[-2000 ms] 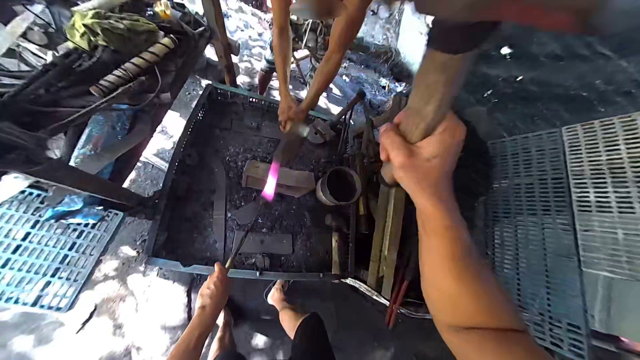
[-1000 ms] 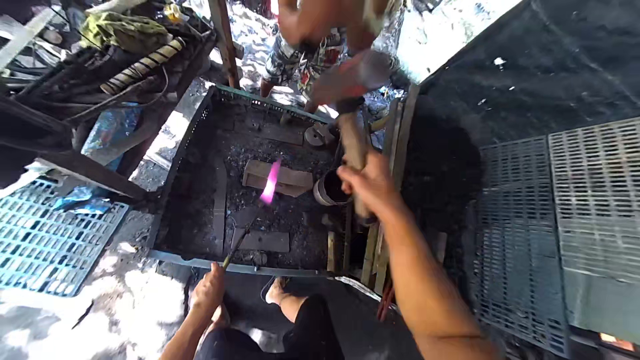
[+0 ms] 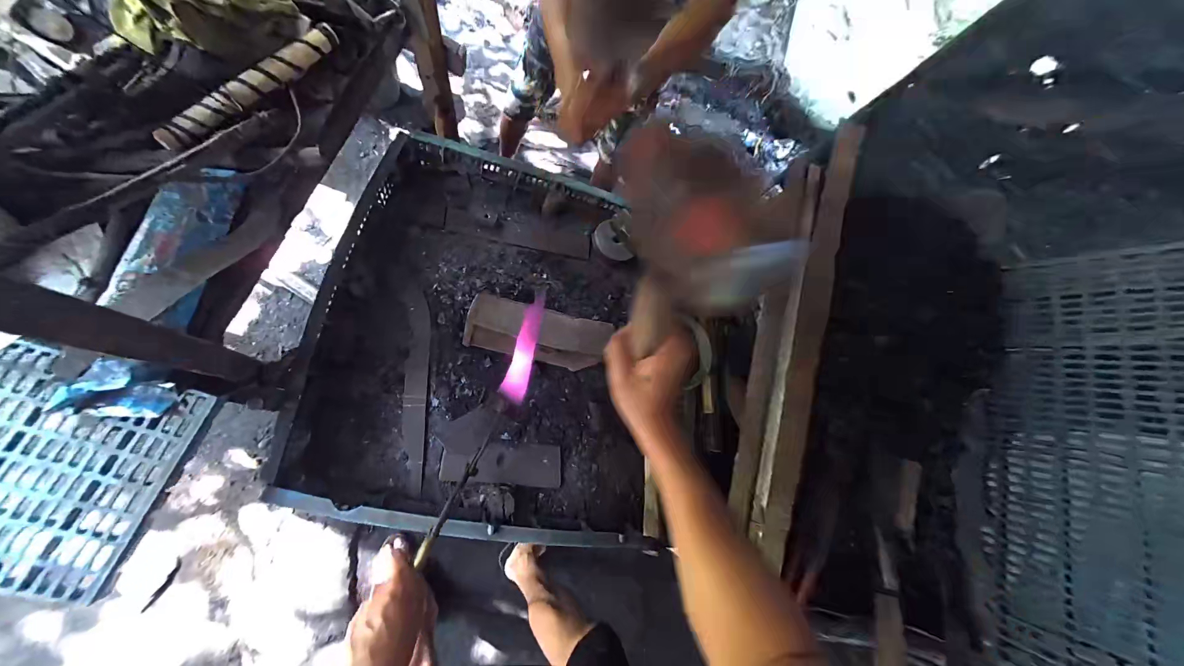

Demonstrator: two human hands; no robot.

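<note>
My left hand (image 3: 396,606), at the bottom left, grips a thin rod (image 3: 449,509) whose far end meets a glowing pink-white piece of hot metal (image 3: 524,356). The glowing piece lies across a worn metal block (image 3: 578,335) in the middle of a dark plastic tray. My right hand (image 3: 652,375) is closed around the wooden handle of a hammer (image 3: 731,273). The hammer's head is raised and blurred, right of the glowing metal and apart from it. Flat dark metal pieces (image 3: 513,465) lie in the tray near the rod.
The tray's rim (image 3: 398,516) runs before my feet. Across it stands a person with blurred hands (image 3: 597,97). Wooden boards (image 3: 805,351) and a round container (image 3: 698,351) are at right, plastic grates (image 3: 1091,444) farther right. Left is a cluttered wooden rack (image 3: 120,328).
The hammer in my right hand has swung and its head now blurs right of the hot metal. The other person's hands, low over the block two seconds ago, are now farther back. My left hand keeps the rod.
</note>
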